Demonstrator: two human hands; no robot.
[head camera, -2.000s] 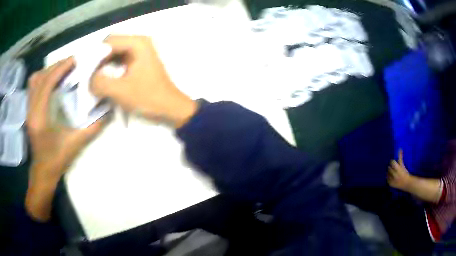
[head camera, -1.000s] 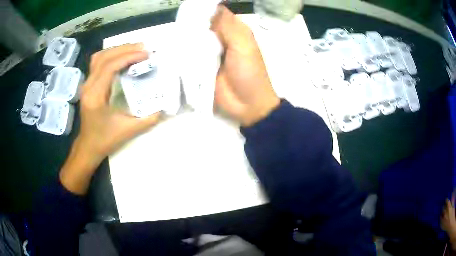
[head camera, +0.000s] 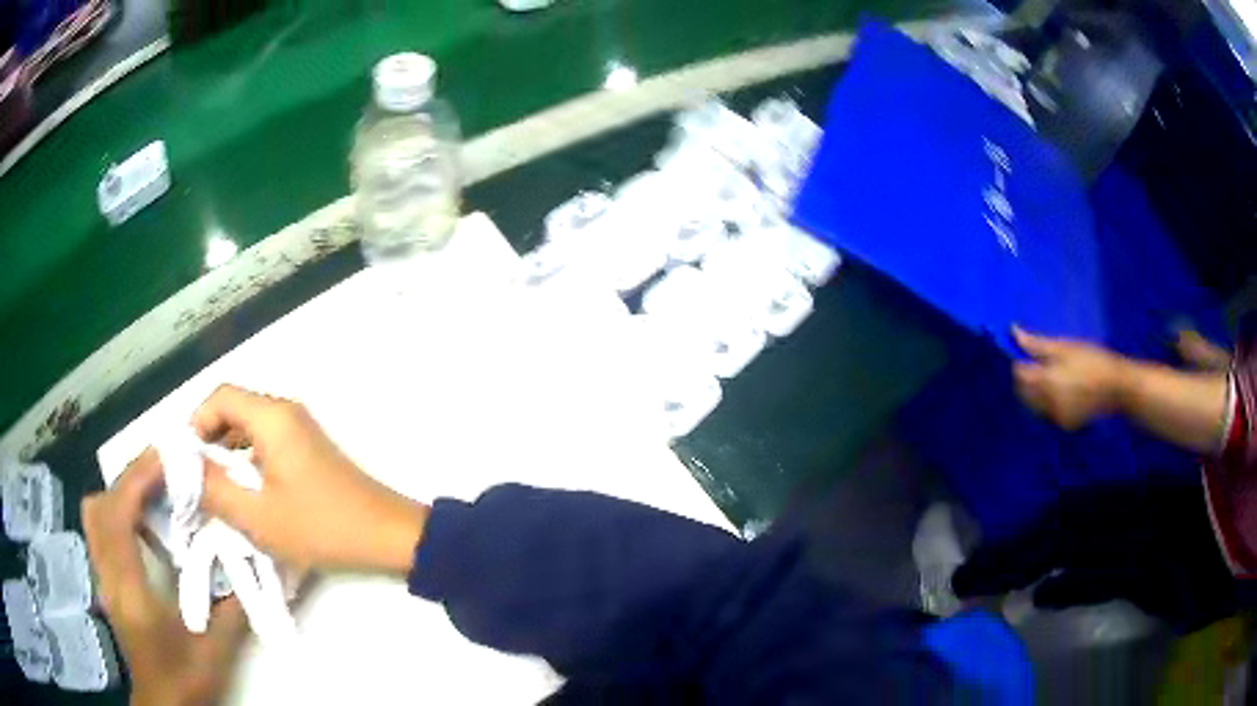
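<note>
My right hand (head camera: 297, 483) grips a crumpled white cloth (head camera: 221, 538) at the left side of the white work sheet (head camera: 372, 359). My left hand (head camera: 152, 593) is curled around a white unit, which is mostly hidden under the cloth and fingers. The cloth is pressed over the unit and its ends hang down between my hands. A clear bottle with a white cap (head camera: 407, 173) stands upright at the sheet's far edge. My left hand is partly cut off by the bottom edge.
Close rows of white units (head camera: 703, 248) lie right of the sheet. A smaller cluster (head camera: 58, 593) lies at far left. One unit (head camera: 135, 181) sits on the green belt (head camera: 276, 83). At right, another person's hand (head camera: 1068, 379) holds a blue bin (head camera: 937, 186).
The view has swung right and up, bringing the bottle, belt and blue bin into sight. The cloth has come down over the unit in my left hand.
</note>
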